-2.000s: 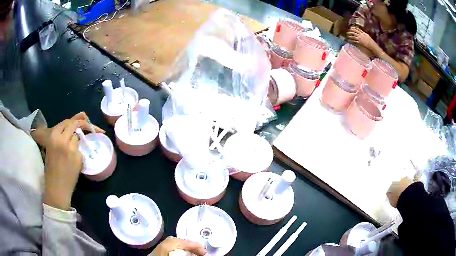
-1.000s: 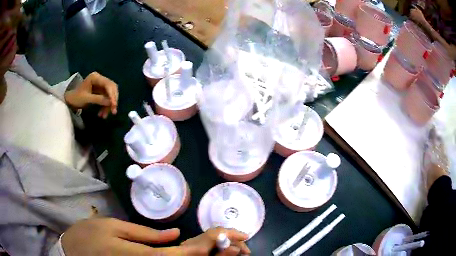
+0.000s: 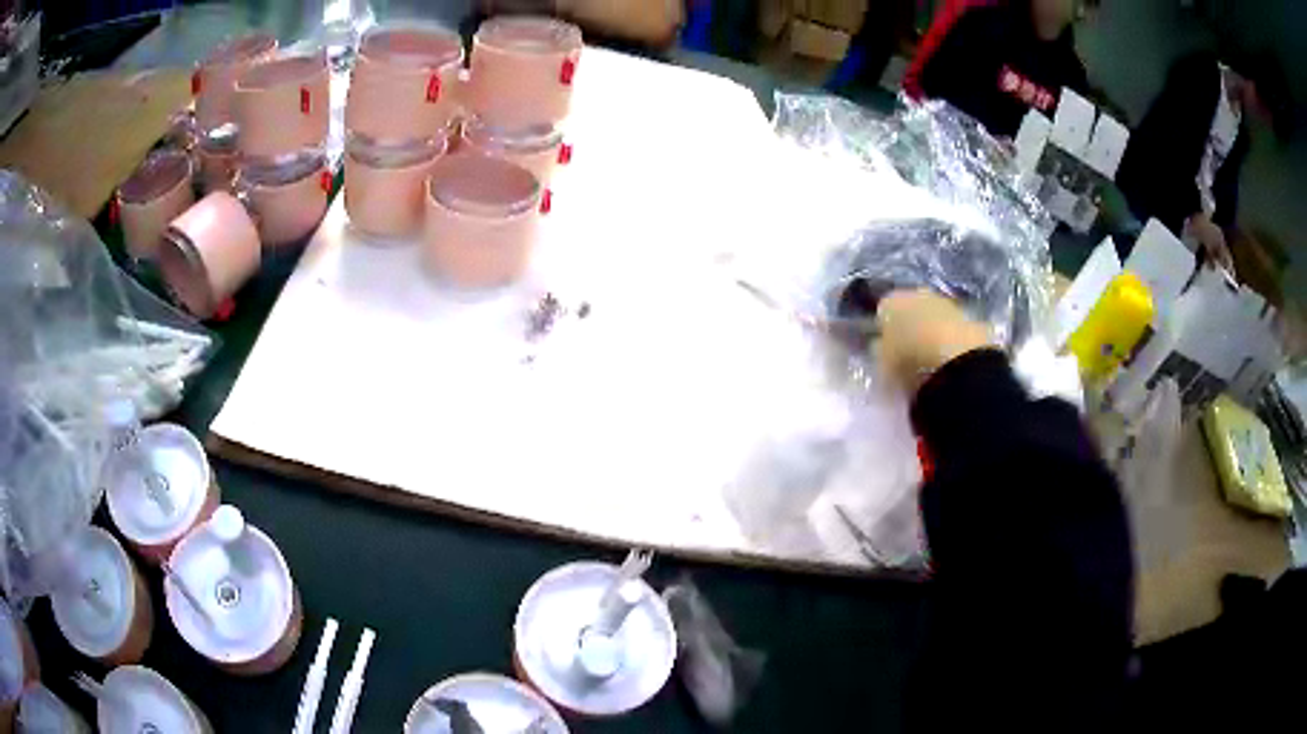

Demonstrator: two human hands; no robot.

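Observation:
My right hand (image 3: 925, 337), in a black sleeve, is at the mouth of a crinkled clear bag (image 3: 989, 187) with dark grey content (image 3: 946, 251). A dark bit and a thin pale line show beside the blurred fingers; whether they grip it is unclear. My left hand is not in view. A pink-and-white round base (image 3: 545, 653) with white tubes (image 3: 616, 617) stands at bottom centre. Another base (image 3: 480, 703) with a grey piece (image 3: 459, 714) is cut off by the bottom edge. Two long white sticks (image 3: 333, 681) lie to the left.
A white-covered board (image 3: 645, 416) carries stacked pink cylinders (image 3: 487, 215). More bases (image 3: 230, 595) and a clear bag of white tubes (image 3: 86, 344) are left. White cartons (image 3: 1197, 316) and a yellow object (image 3: 1111, 323) are right. People (image 3: 1003, 72) are at the back.
The view has swung right. My right arm, at the right edge before, now reaches across the board's right part to the bag. The other person's hands at the left have left the picture.

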